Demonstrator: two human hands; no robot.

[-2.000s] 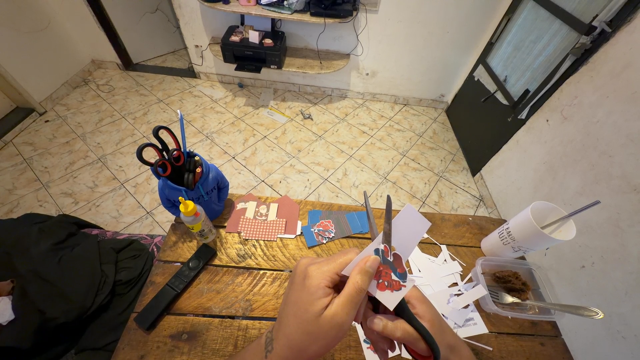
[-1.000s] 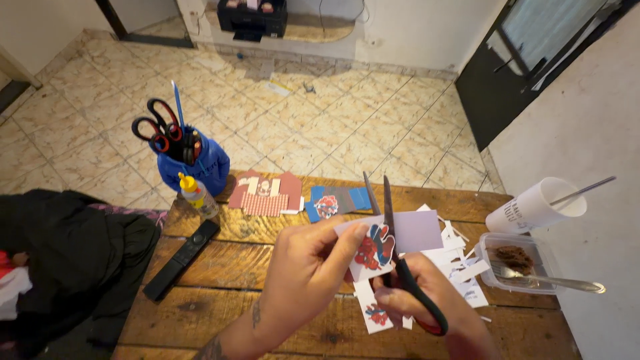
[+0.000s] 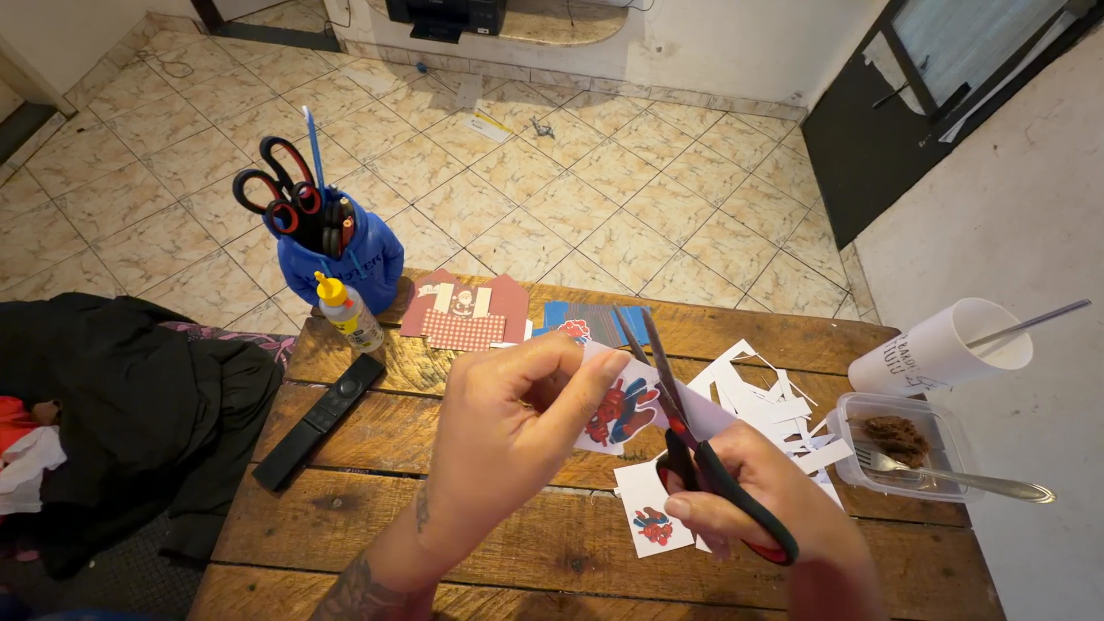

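Observation:
Between thumb and fingers, my left hand (image 3: 517, 423) pinches a white paper piece (image 3: 604, 438) printed with a red and blue costumed figure. My right hand (image 3: 759, 483) grips black and red scissors (image 3: 686, 423), their blades pointing up and slightly parted beside the printed figure. Behind the blades, a pale part of the paper reaches toward my right hand. Below the scissors, another printed white card (image 3: 642, 500) lies on the wooden table (image 3: 517, 535). White paper scraps (image 3: 750, 388) are heaped right of the blades. Blue paper cutouts (image 3: 552, 315) and dark red ones (image 3: 509, 297) lie beyond my left hand.
A blue hoodie-shaped holder (image 3: 375, 250) with scissors and a pencil stands at the back left, by a yellow-capped glue bottle (image 3: 349, 319). A black remote control (image 3: 319, 423) lies nearer. At right are a white cup (image 3: 914, 354) and a plastic container (image 3: 949, 483) with brown food and a fork (image 3: 992, 485).
The printed figure has been turned in my left hand, its angle now different beside the blades. Both hands keep hold of the paper and scissors.

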